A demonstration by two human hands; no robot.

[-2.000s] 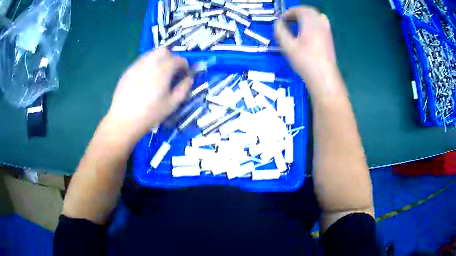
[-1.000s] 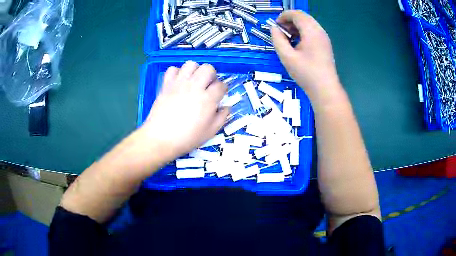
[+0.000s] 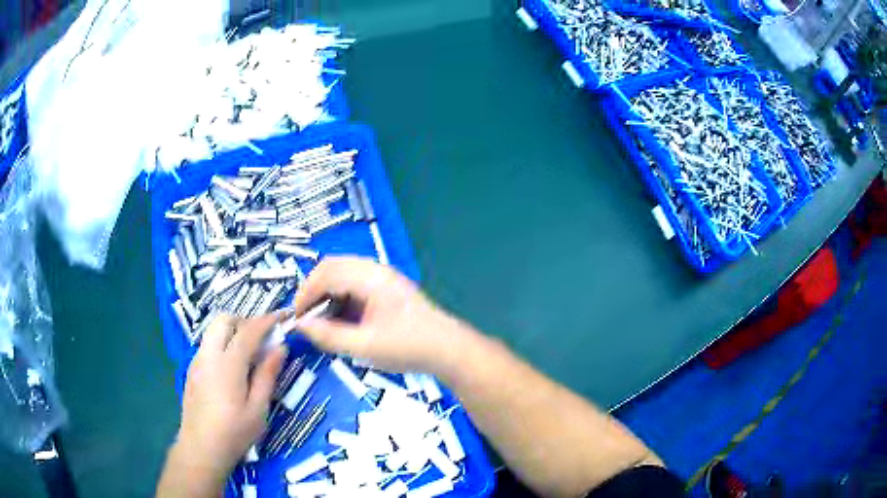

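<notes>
My left hand (image 3: pixel 222 394) holds a white piece (image 3: pixel 280 333) in its fingertips. My right hand (image 3: pixel 374 316) pinches a silver tube (image 3: pixel 317 310) right at the white piece; the fingers hide whether they are joined. Both hands are over the border between two blue trays. The near tray (image 3: pixel 475 457) holds white stemmed pieces heaped at its right and several thin silver parts lying at its left. The tray beyond (image 3: pixel 387 199) is full of loose silver metal sleeves (image 3: pixel 255 233).
A heap of white stemmed pieces (image 3: pixel 258 88) lies at the back, beside a white bulk bag (image 3: pixel 117 126). A clear bag (image 3: pixel 24 321) and black strap-like item (image 3: pixel 53 472) lie at left. Full blue stock trays (image 3: pixel 695 248) stand far right. A red object (image 3: pixel 778 311) is beyond the table edge.
The view has turned right, so the trays appear tilted and farther left. My left hand has come up from the white pieces, and my two hands have come together with their parts.
</notes>
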